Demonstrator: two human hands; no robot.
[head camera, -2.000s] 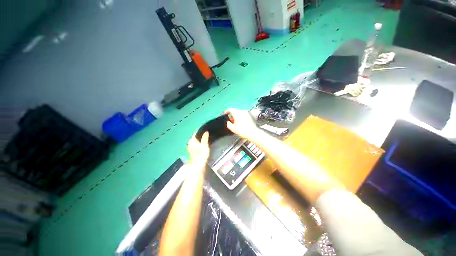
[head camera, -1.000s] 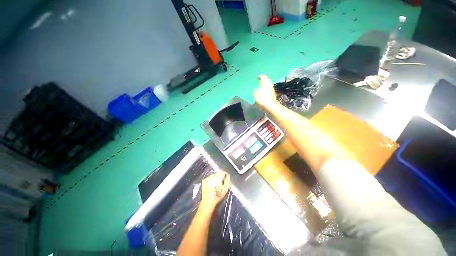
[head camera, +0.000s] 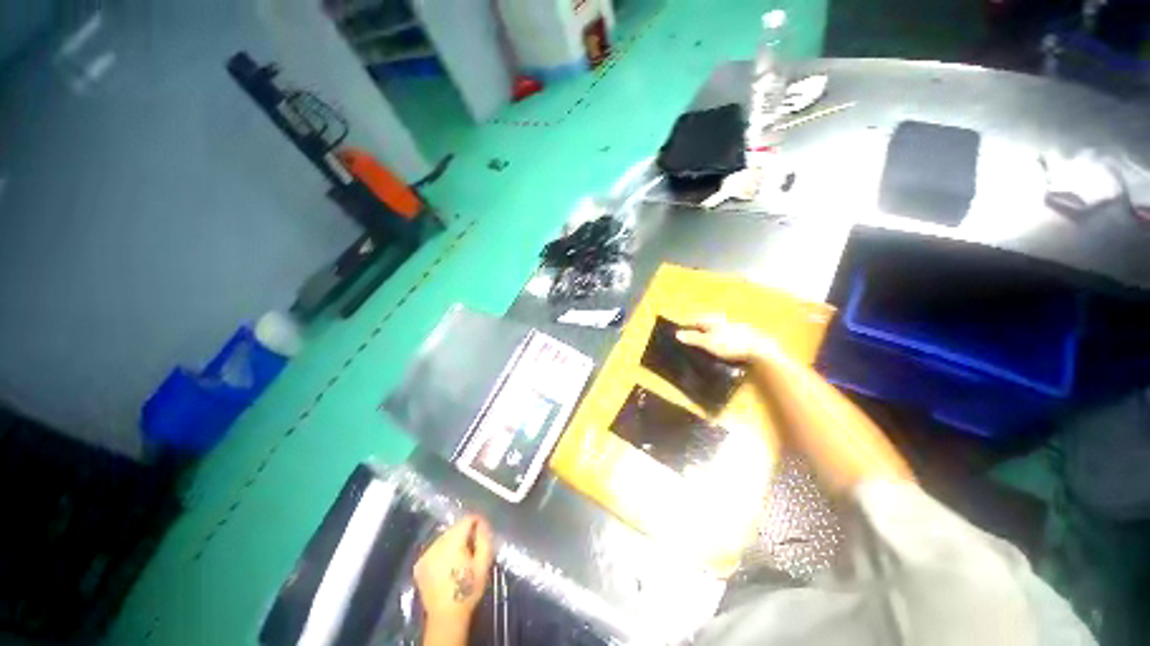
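Note:
My right hand (head camera: 721, 341) grips the upper edge of a flat black piece (head camera: 681, 366) that lies on the yellow-orange sheet (head camera: 792, 316). A second black piece (head camera: 658, 432) lies beside it on the sheet, nearer me. The digital scale (head camera: 520, 423) stands to the left, and its flat grey pan (head camera: 457, 372) bears nothing. My left hand (head camera: 454, 565) is curled above the film-covered black stack (head camera: 505, 612) at the lower edge; whether it holds anything is hidden.
A clump of black strips in clear film (head camera: 590, 252) lies behind the sheet. Farther back are a black stack (head camera: 706, 141), a clear bottle (head camera: 766, 82) and a dark rounded rectangle (head camera: 931, 170). A blue bin (head camera: 958, 334) is at the right; a pallet stacker (head camera: 366, 189) stands on the floor.
The black piece on the scale pan is gone from it, and two black pieces now show on the sheet. My right hand has moved from beside the scale onto one. The view has turned right.

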